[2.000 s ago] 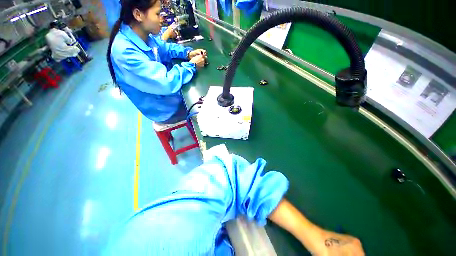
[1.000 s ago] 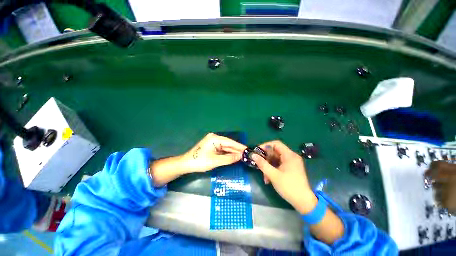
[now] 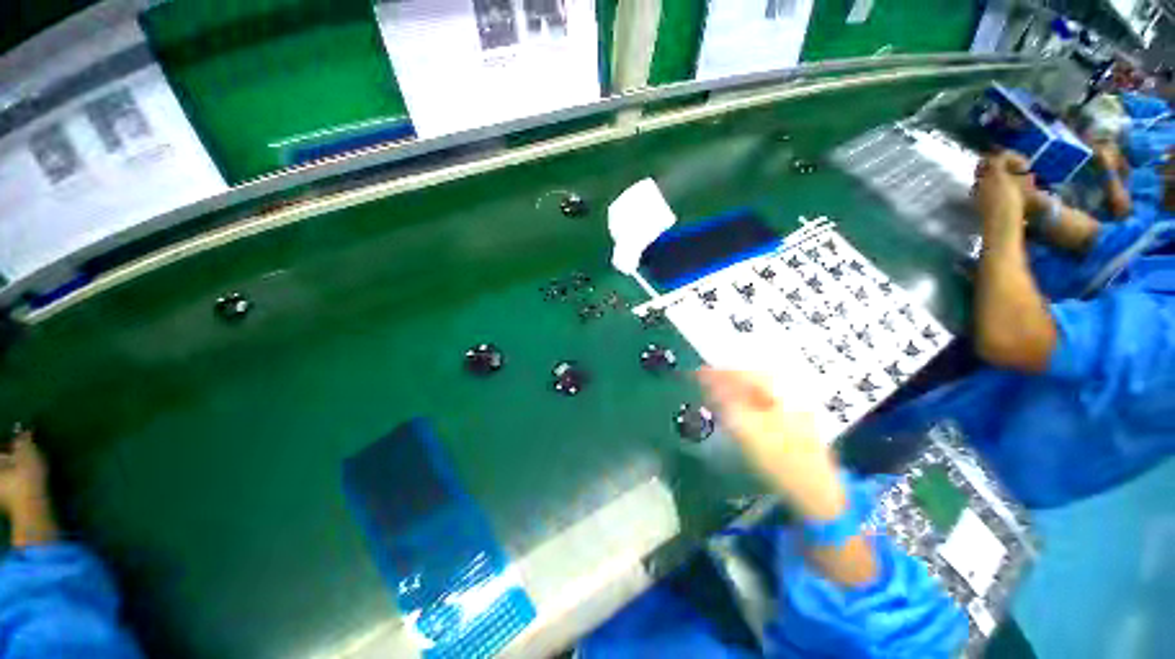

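My right hand [image 3: 773, 431], with a blue wrist band, is blurred over the bench beside the white sheet. Its fingertips are close to two round black housings, one below them [image 3: 693, 421] and one above [image 3: 657, 358]. Its grip is unclear. My left hand [image 3: 21, 487] is at the left edge, partly cut off; a tiny dark spot shows at its fingertips, too small to name. Two more round housings, one nearer the middle [image 3: 567, 377] and one left of it [image 3: 483, 358], lie on the green bench. The blue work pad [image 3: 432, 528] has no hand on it.
Small black legged parts [image 3: 586, 299] lie loose left of the white sheet [image 3: 760, 354], which bears rows of them. A crumpled white item [image 3: 638, 222] and dark-blue pad [image 3: 715, 247] are behind it. Another worker's hands [image 3: 1005, 193] are at right. More units lie farther back.
The view has swung right. My hands, together on a black housing one second ago, are now apart: right beside the sheet, left far out to the left. The other worker's hand has left the sheet.
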